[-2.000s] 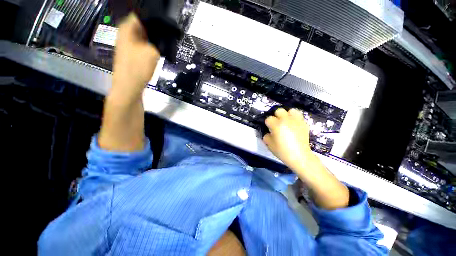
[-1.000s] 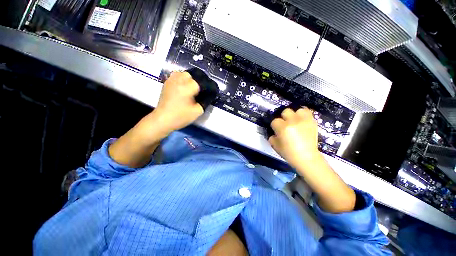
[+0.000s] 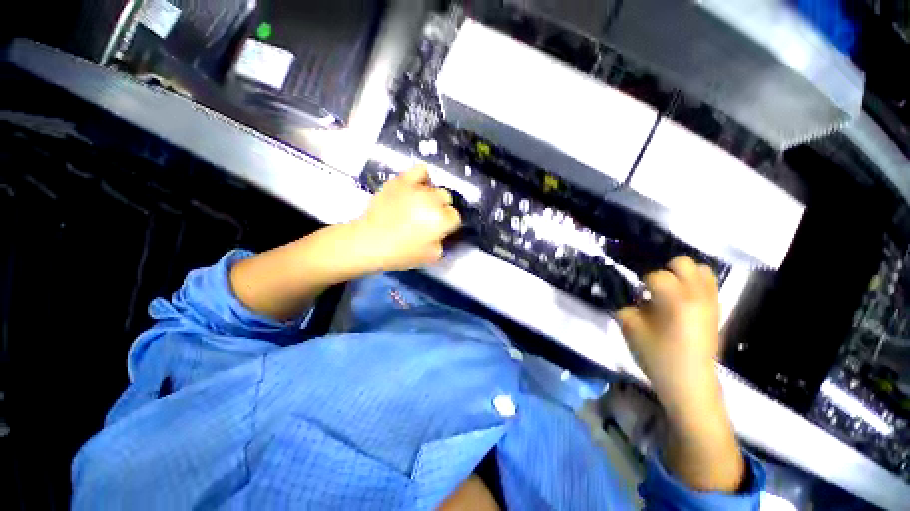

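A long black circuit board [image 3: 519, 225] with white markings and small yellow parts lies in front of me. Silver-white heat sinks [image 3: 559, 105] stand along its far side. My left hand [image 3: 411, 222] is over the near left part of the board, fingers curled, black covers at the fingertips. My right hand [image 3: 674, 314] is over the near right part, fingers bent, slightly blurred. Whether either hand holds a small component is hidden by the fingers and blur.
A silver conveyor rail [image 3: 239, 140] runs along the near edge. A dark ribbed carrier tray [image 3: 319, 70] with a white label and green sticker lies to the left. A dark gap and part of another circuit board [image 3: 863, 399] are to the right. Something blue [image 3: 823, 25] shows at top right.
My left hand has come down from the upper left onto the near part of the board. My right hand has moved a little right. The view has shifted slightly.
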